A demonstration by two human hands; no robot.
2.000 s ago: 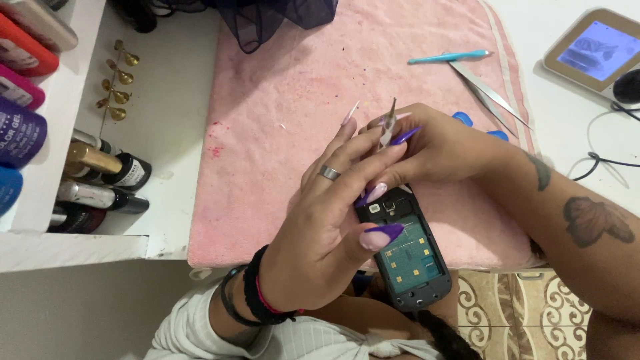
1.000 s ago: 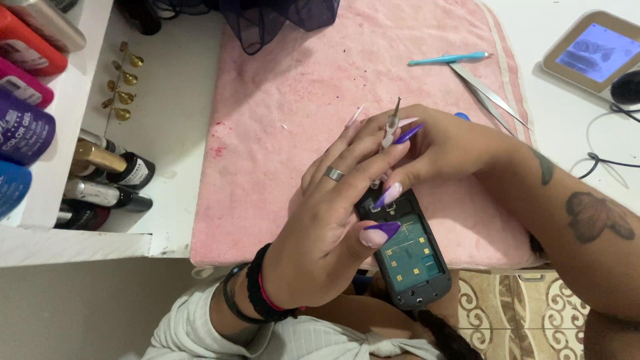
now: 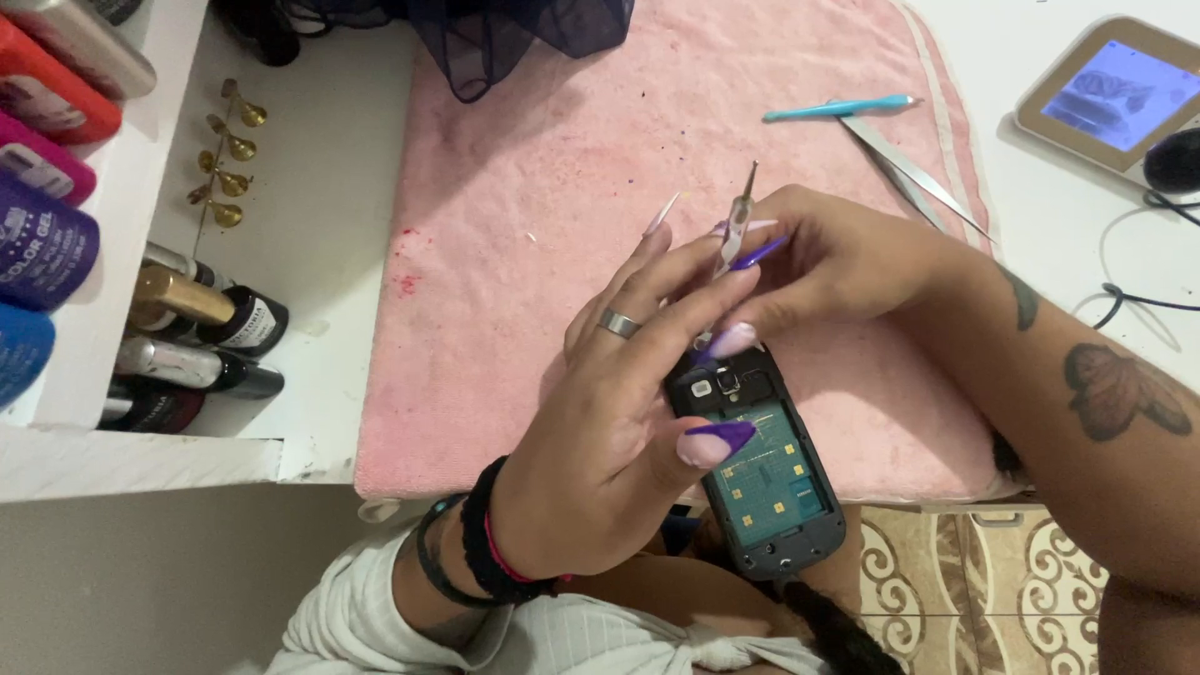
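Observation:
An opened mobile phone (image 3: 764, 469), back cover off and green board showing, is tilted at the pink towel's front edge. My left hand (image 3: 609, 403) is around its upper left side, thumb over the board and fingers across the top end. My right hand (image 3: 825, 262) holds a slim dotting tool (image 3: 736, 230) with a clear twisted handle and a ball tip pointing up, its lower end near the phone's top edge. My left fingers lie against the tool too. The spot where the tool meets the phone is hidden by my fingers.
A blue-handled tool (image 3: 839, 108) and metal tweezers (image 3: 909, 173) lie on the pink towel (image 3: 525, 309). A device with a lit screen (image 3: 1106, 94) and a black cable (image 3: 1158, 302) are at right. Nail polish bottles (image 3: 248, 323) and a white shelf (image 3: 141, 206) stand left; dark sheer fabric (image 3: 516, 42) lies at the back.
The dotting tool stands more upright, and more of it shows between my hands than two seconds ago. The blue pieces beside my right wrist are no longer in sight. The phone has barely moved.

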